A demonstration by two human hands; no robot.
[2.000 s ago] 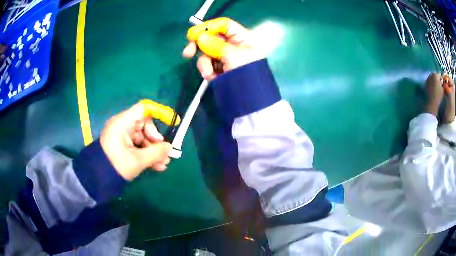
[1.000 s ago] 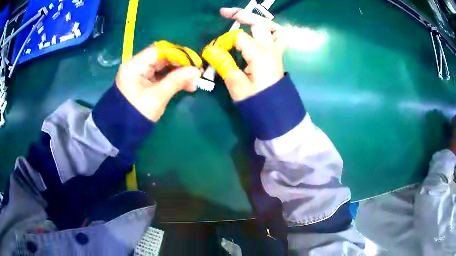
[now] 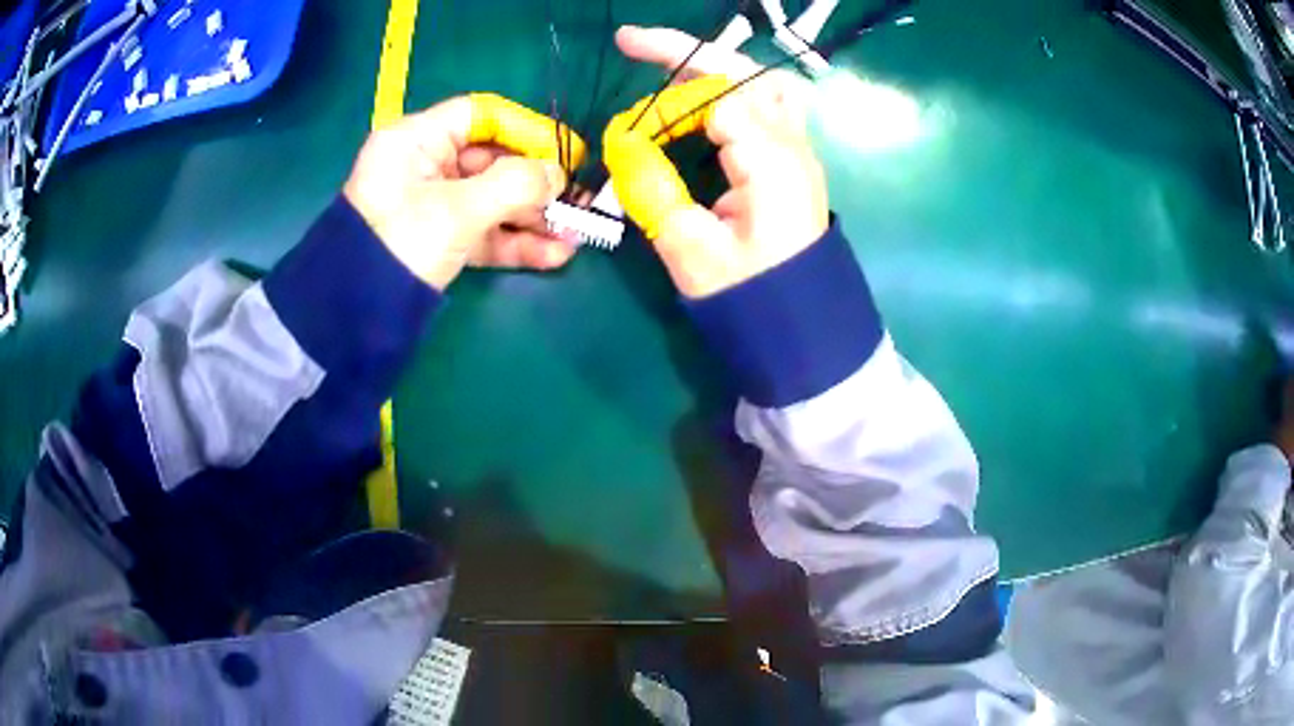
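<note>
A white multi-pin connector (image 3: 585,224) is at the end of a white sleeved wire harness (image 3: 710,54), its comb-like edge towards me. My left hand (image 3: 476,185), with yellow finger covers, holds the connector's left side between thumb and fingers. My right hand (image 3: 724,170), also with yellow covers, pinches at the connector's right side, and thin black lead wires (image 3: 687,107) run between its fingers. More black wires rise from beside my left fingertips. The harness runs up behind my right hand, which partly hides it. The wire tips are too small to tell.
A blue housing tray (image 3: 263,78) with small white blocks is at the upper left. White harness strips lie at the left edge and by the dark rail (image 3: 1178,50) at the upper right. A yellow line (image 3: 393,85) crosses the green bench. Another person's grey sleeve (image 3: 1232,553) is at the lower right.
Both hands have come together at the connector, which was lower and beside my left hand two seconds ago. Black wires now show fanned out above the hands. The view has shifted towards the left.
</note>
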